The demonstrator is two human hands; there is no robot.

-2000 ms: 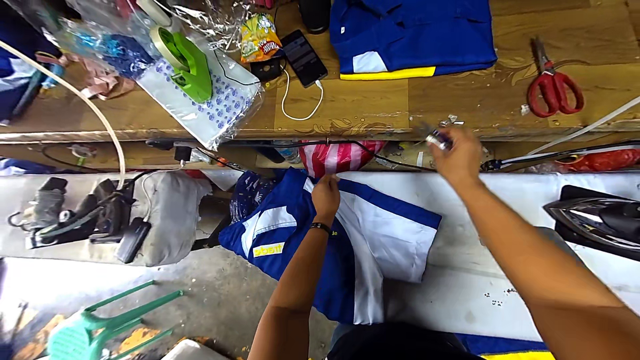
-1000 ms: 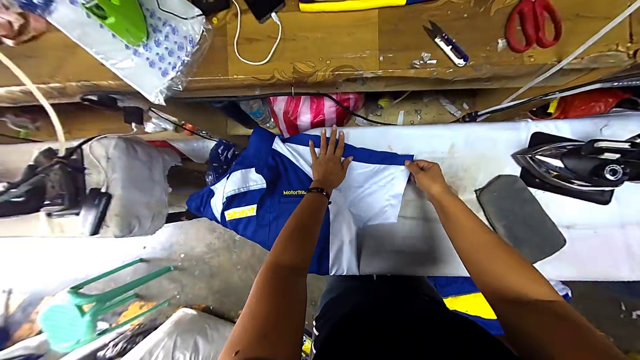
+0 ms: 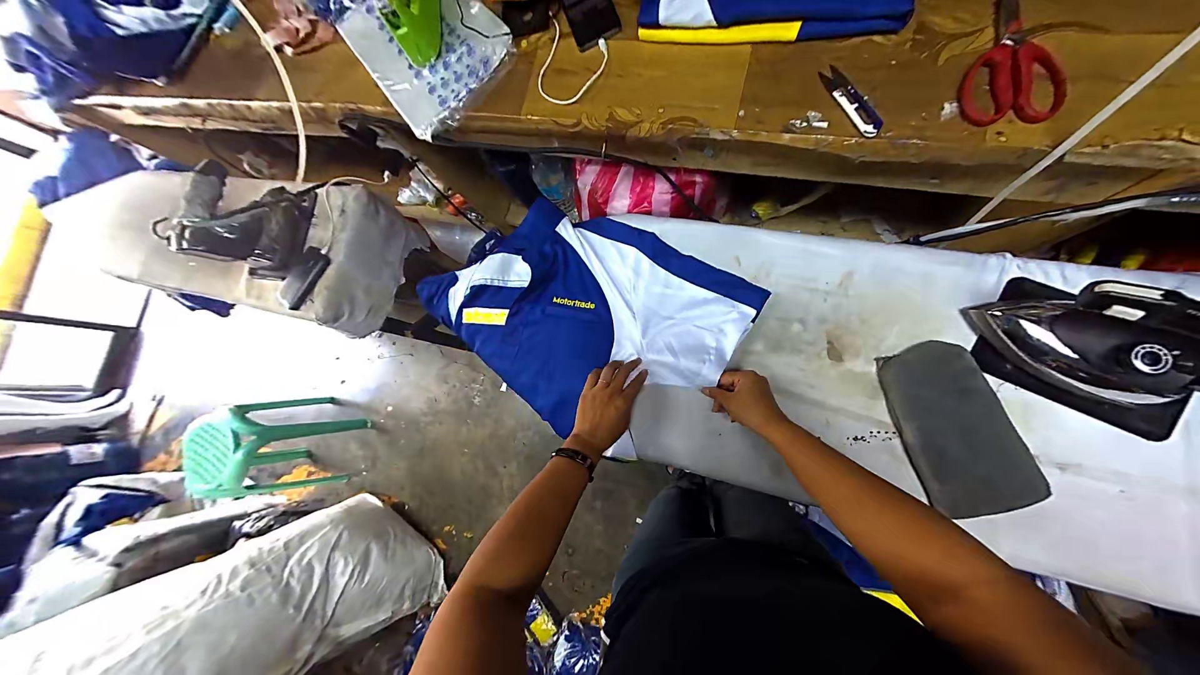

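A blue and white shirt (image 3: 572, 319) with a yellow patch lies spread over the left part of a long padded ironing surface (image 3: 816, 412). Flat on the white panel near the surface's front edge rests my left hand (image 3: 609, 403), with a dark bracelet at the wrist. My right hand (image 3: 741, 396) pinches the lower corner of the white sleeve between thumb and fingers. To the right, a grey pad (image 3: 966, 431) lies beside an electric iron (image 3: 1106, 342), which sits on a dark rest.
On the wooden table (image 3: 694, 89) behind are thread snips (image 3: 851, 101), red-handled scissors (image 3: 1012, 80), a phone (image 3: 592, 21) with a white cable and folded blue clothing (image 3: 778, 17). A small padded board (image 3: 356, 262) stands left, above a green plastic stool (image 3: 234, 450).
The snips, earlier in my right hand, lie on the table. Both hands have moved to the sleeve's lower edge, my right hand leaving its upper corner.
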